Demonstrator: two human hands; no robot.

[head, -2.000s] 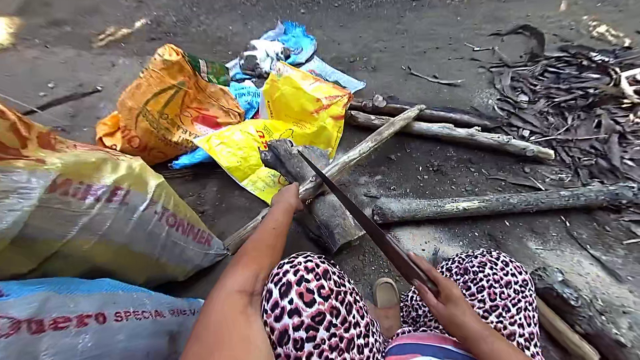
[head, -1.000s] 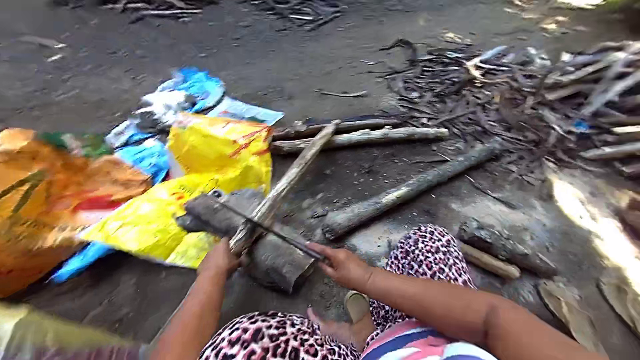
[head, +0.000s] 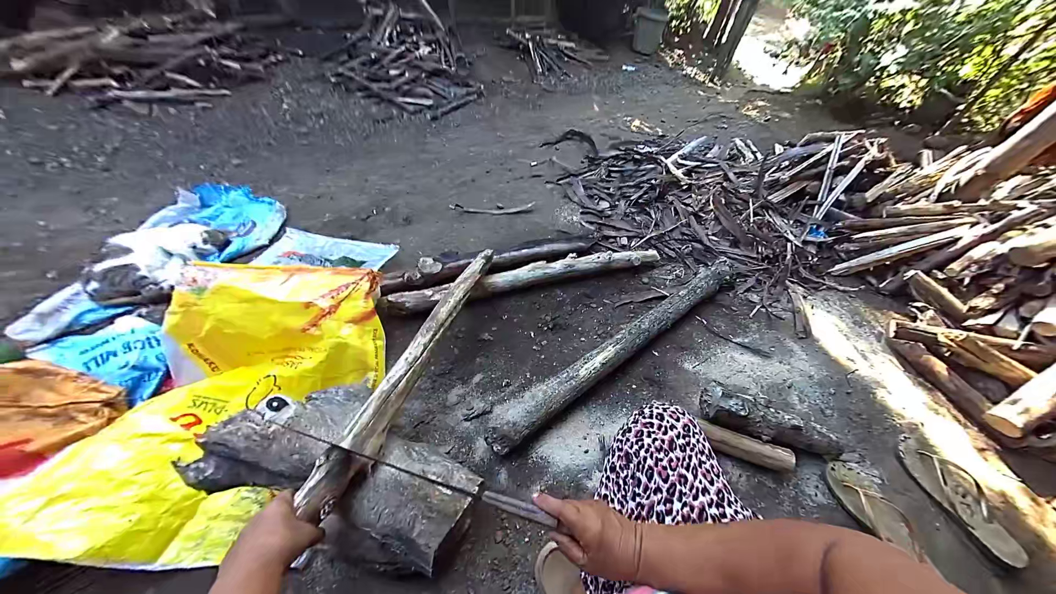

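My left hand [head: 276,532] grips the lower end of a pale wooden branch [head: 404,367], which slants up and away across a thick grey log [head: 412,499] on the ground. In my right hand [head: 590,536] is the handle of a long-bladed knife, likely a machete [head: 396,469]. Its thin, dark blade lies across the branch just beyond my left hand, seen nearly edge-on; whether it has cut in, I cannot tell.
A yellow plastic sack [head: 280,330] spreads beside the log at left. Past it lie blue sacks [head: 239,219]. Ahead rests a long grey branch [head: 610,355]. Split firewood [head: 973,239] is piled at right, near a pair of sandals [head: 957,499].
The view has swung up and to the right. Two seconds ago the blade was raised beside the branch; now it lies across it. My left hand still holds the branch.
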